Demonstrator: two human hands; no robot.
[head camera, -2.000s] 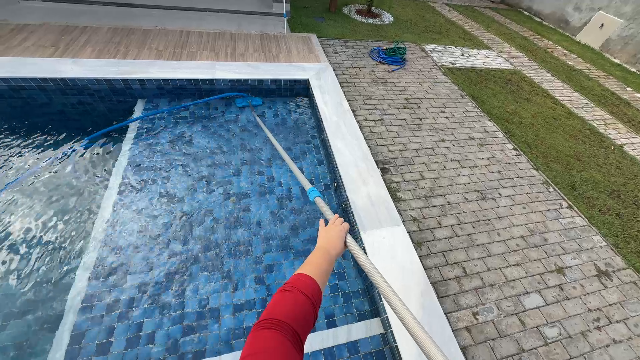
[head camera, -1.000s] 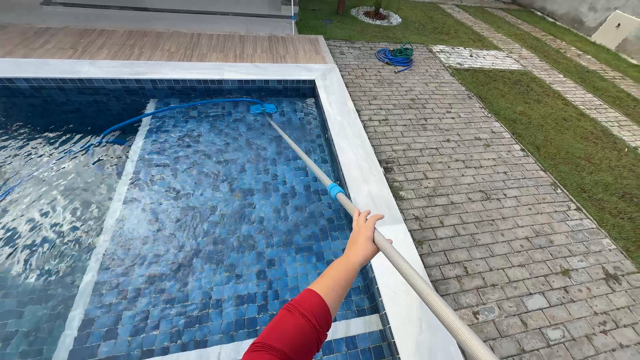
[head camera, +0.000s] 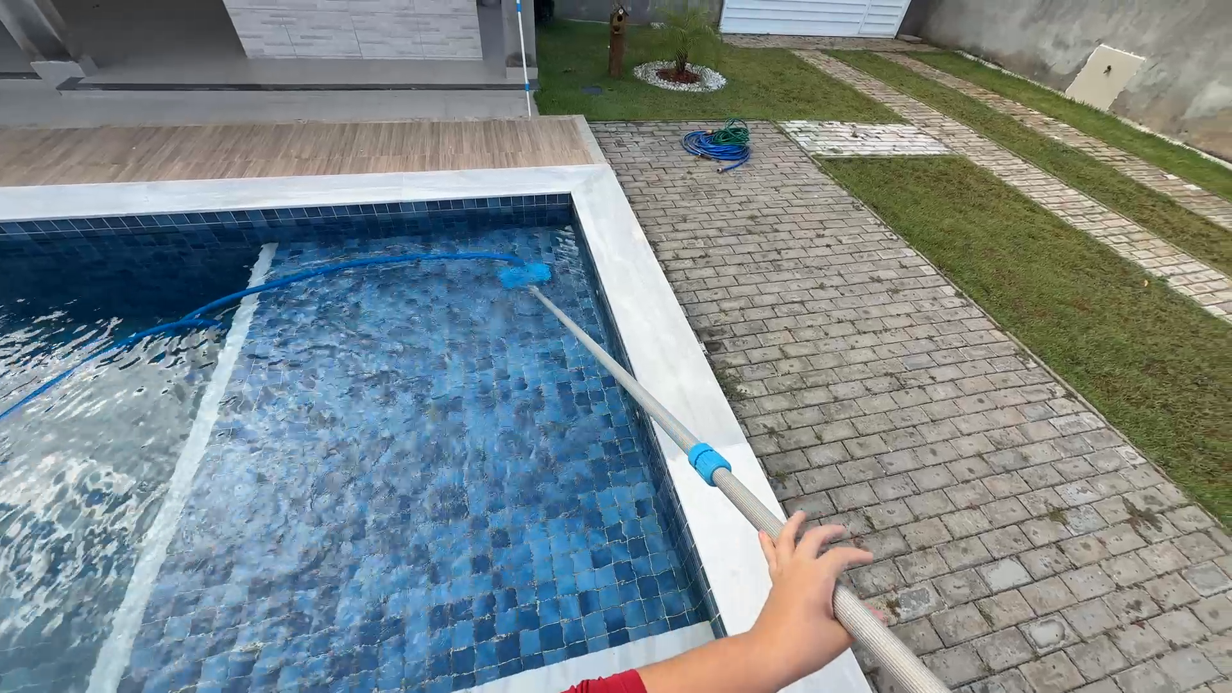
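My left hand (head camera: 807, 592), at the end of a red sleeve, is loosely around a pale ribbed telescopic pole (head camera: 900, 650), its fingers spread over the top. A blue locking collar (head camera: 708, 462) sits farther up the pole, over the white coping. From there the pole slants down into the pool, where its far end meets a blue pool vacuum head (head camera: 525, 275) near the far right corner. A blue hose (head camera: 327, 269) runs left from that head through the water. My right hand is out of view, and so is the pole's near end.
White stone coping (head camera: 643, 279) borders the pool. Grey pavers (head camera: 924, 385) lie to its right, with a coiled blue and green garden hose (head camera: 717, 144) near their far end. Beyond the pool are a wood-look deck (head camera: 289, 149) and an upright pole (head camera: 524, 58).
My left hand and the pole have moved right, and the blue collar has gone from the pool's edge to over the coping. The fingers have spread on the pole. The view has tilted up.
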